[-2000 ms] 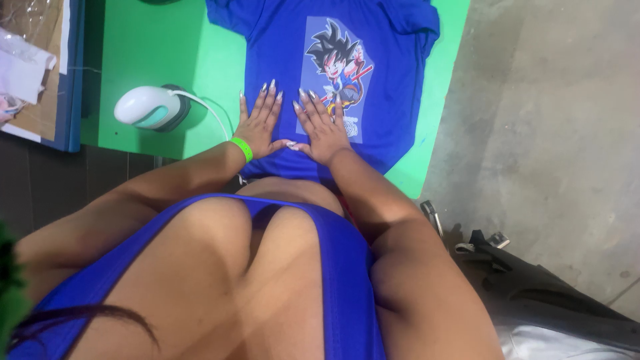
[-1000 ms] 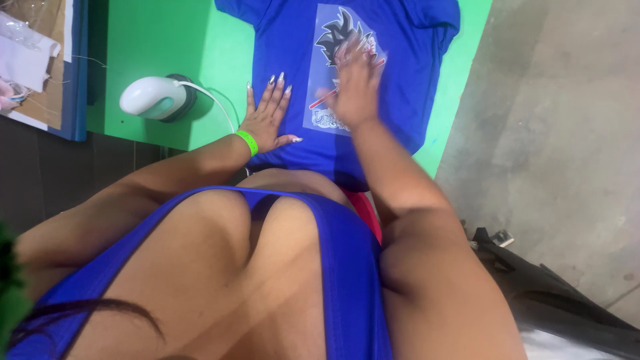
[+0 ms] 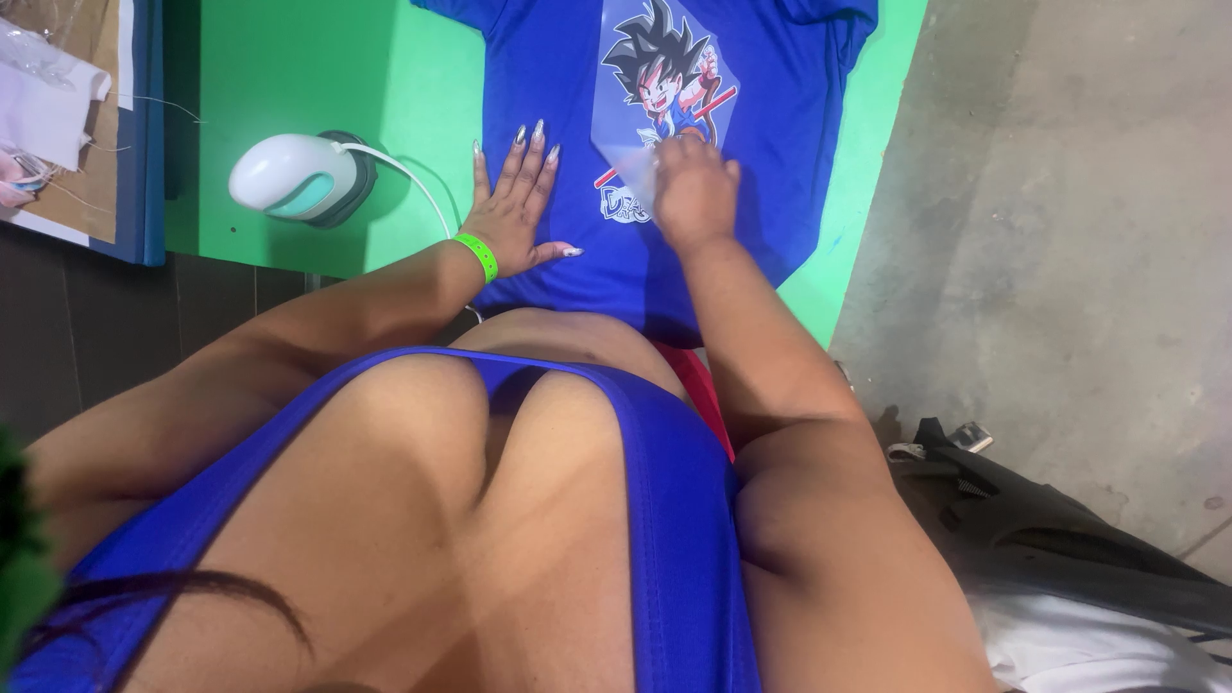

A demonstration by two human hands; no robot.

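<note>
A blue T-shirt (image 3: 780, 183) lies on the green table, bearing a printed cartoon figure (image 3: 674, 87) with lettering below it. A clear transfer film (image 3: 616, 106) covers the upper part of the print, and its lower corner is lifted and folded back. My right hand (image 3: 695, 192) has its fingers closed on that lifted corner, partly hiding it. Flat on the shirt, left of the print, rests my left hand (image 3: 515, 207), fingers spread, with a green wristband at the wrist.
A white mini heat press (image 3: 279, 175) stands on a dark base on the green table (image 3: 289, 96), its cord running toward my left wrist. At the far left is a blue-edged box (image 3: 142, 135) with scraps and threads. A black chair (image 3: 1039, 520) stands at lower right.
My right hand has moved from lying over the figure to the film's lower part, which is now peeled up. My left hand stays flat on the shirt.
</note>
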